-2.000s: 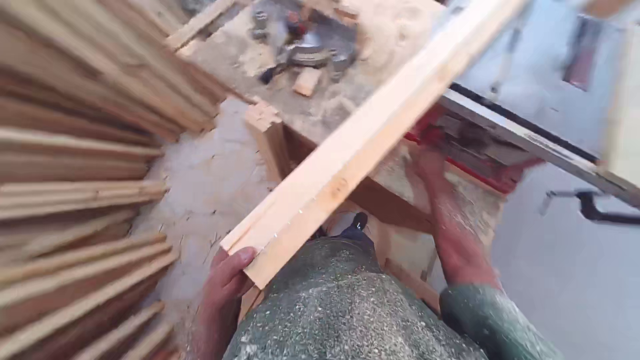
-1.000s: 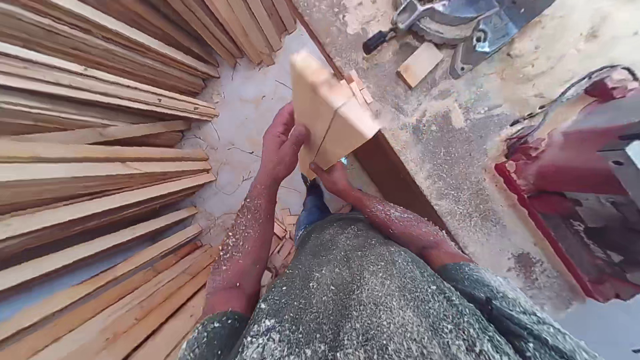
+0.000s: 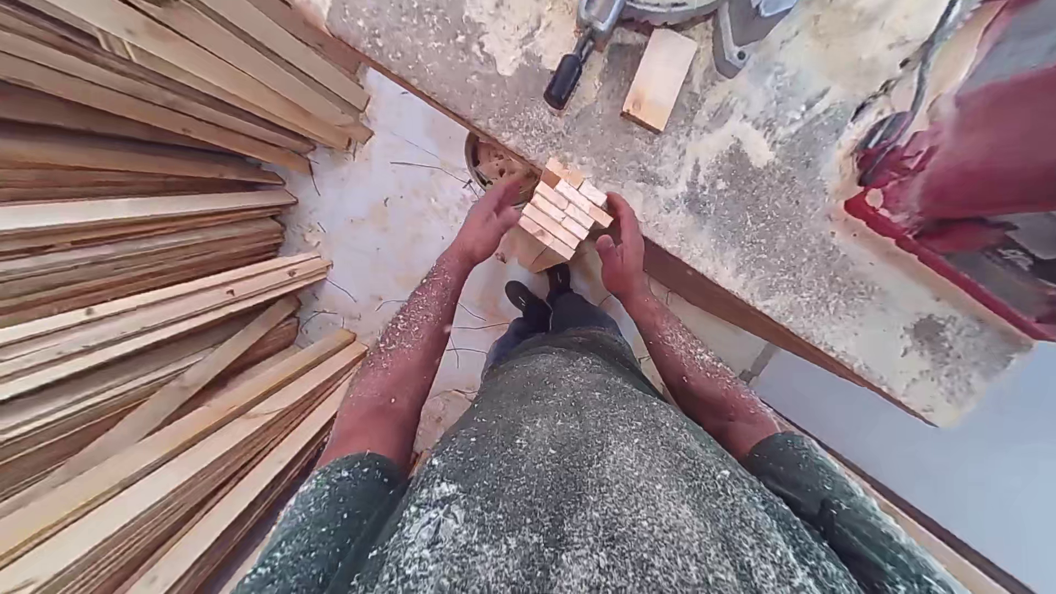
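Several light wooden pieces stand bundled upright as a stack (image 3: 565,216), their end faces showing, beside the dusty workbench edge. To the left of the stack is my left hand (image 3: 491,221), its fingers apart and nothing gripped in it. My right hand (image 3: 620,247) is at the stack's right side, by the bench edge, thumb and fingers apart; whether its fingertips touch the wood I cannot tell. Sawdust coats both forearms. What the stack rests on is hidden.
Long wooden boards (image 3: 148,280) fan out at the left. On the workbench (image 3: 742,223) lie a short wood block (image 3: 660,80), a black-handled tool part (image 3: 564,81) and a red machine (image 3: 982,157). A round container (image 3: 495,161) with wood-coloured contents sits beneath the bench edge.
One second ago both hands held a wooden piece above the floor; now they are spread on either side of the stack. Two seconds ago my left hand held a long board's end.
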